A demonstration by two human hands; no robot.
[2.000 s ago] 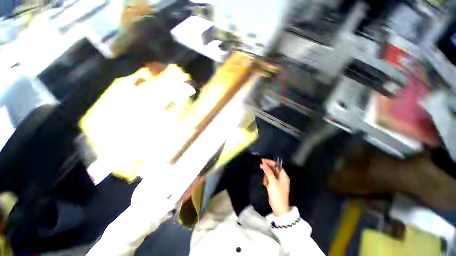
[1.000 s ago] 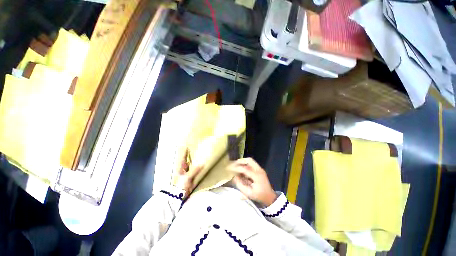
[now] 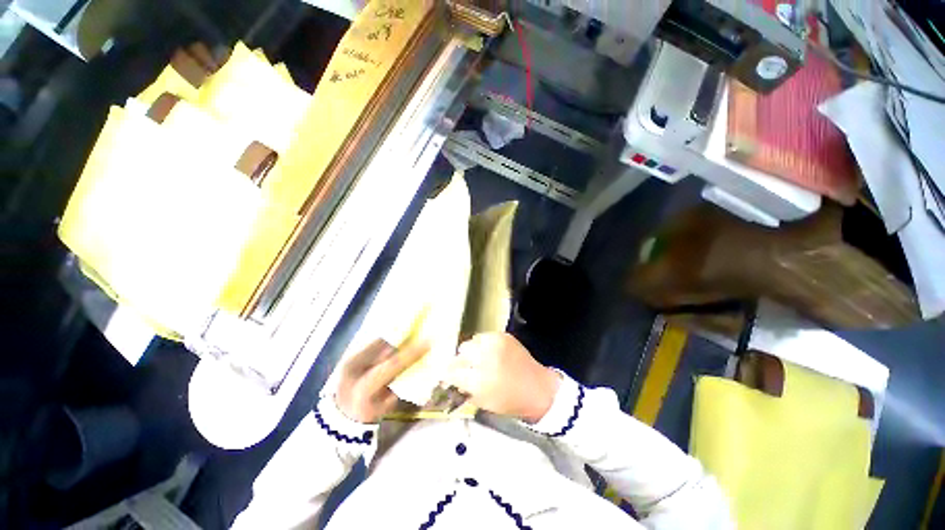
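A soft yellow workpiece (image 3: 425,280) is held upright in front of my chest, its lower edge near the shirt. It looks folded or tube-like, with a gap between two layers. My left hand (image 3: 368,381) grips its lower left edge. My right hand (image 3: 503,375) grips its lower right part, the fingers partly hidden by glare and cloth. A small dark thing shows between the hands; I cannot tell what it is.
Left are the white machine arm (image 3: 233,402), the yellow clamp plate (image 3: 358,78) with handwriting, and a yellow stack (image 3: 155,207). Right are a red ribbed pad (image 3: 793,129), a brown box-like object (image 3: 788,259) and a second yellow pile (image 3: 777,445).
The workpiece has turned and narrowed, its two layers now standing apart. Both hands have closed in at its lower edge. The view has shifted, so the machine arm sits further right.
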